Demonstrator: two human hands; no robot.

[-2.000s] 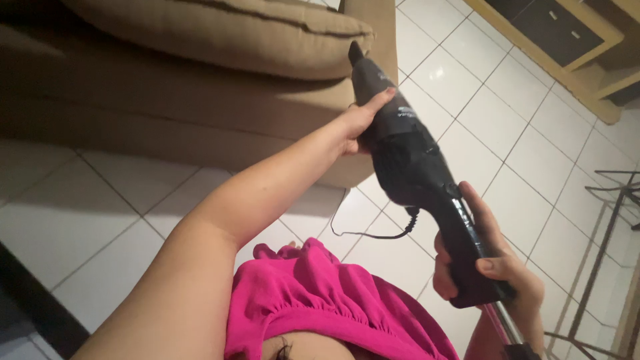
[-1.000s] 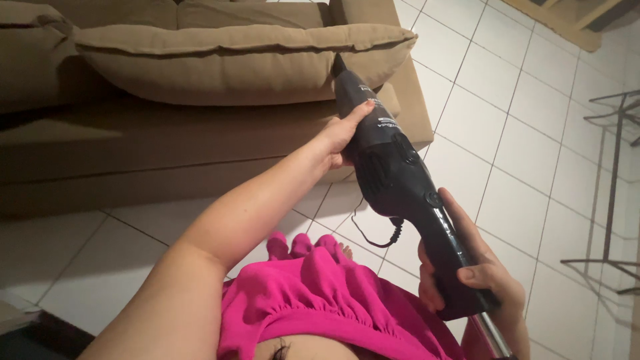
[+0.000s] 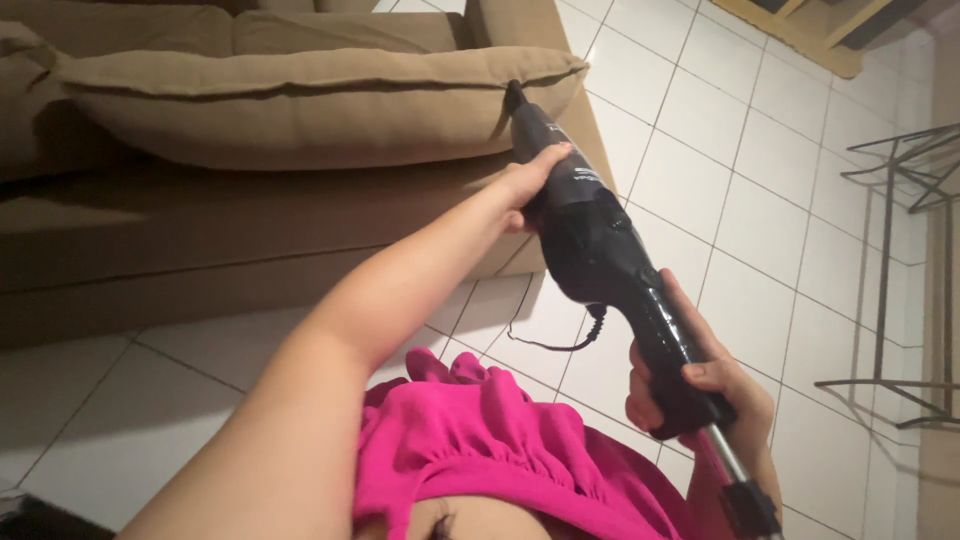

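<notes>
A black corded stick vacuum cleaner [image 3: 592, 240] slants across the middle of the view. My left hand [image 3: 536, 184] grips its dark dust canister near the front. My right hand [image 3: 712, 375] is wrapped around its rear handle, from which a metal tube [image 3: 726, 454] runs down to the lower right. The narrow nozzle [image 3: 514, 97] meets the seam near the right end of a long beige cushion [image 3: 322, 112]. That cushion lies along the front of a beige sofa [image 3: 225, 232]. A black power cord [image 3: 592, 334] hangs from the vacuum's underside.
White floor tiles [image 3: 675, 172] extend right of the sofa. A thin metal frame [image 3: 885, 277] stands at the right, and part of a wooden furniture piece [image 3: 840, 52] shows at the top right. A dark object [image 3: 45, 517] sits in the bottom left corner.
The nozzle has moved along the cushion seam from its left part toward its right end since one second ago. More of the sofa shows than two seconds ago, as the view has shifted. Both hands keep their hold.
</notes>
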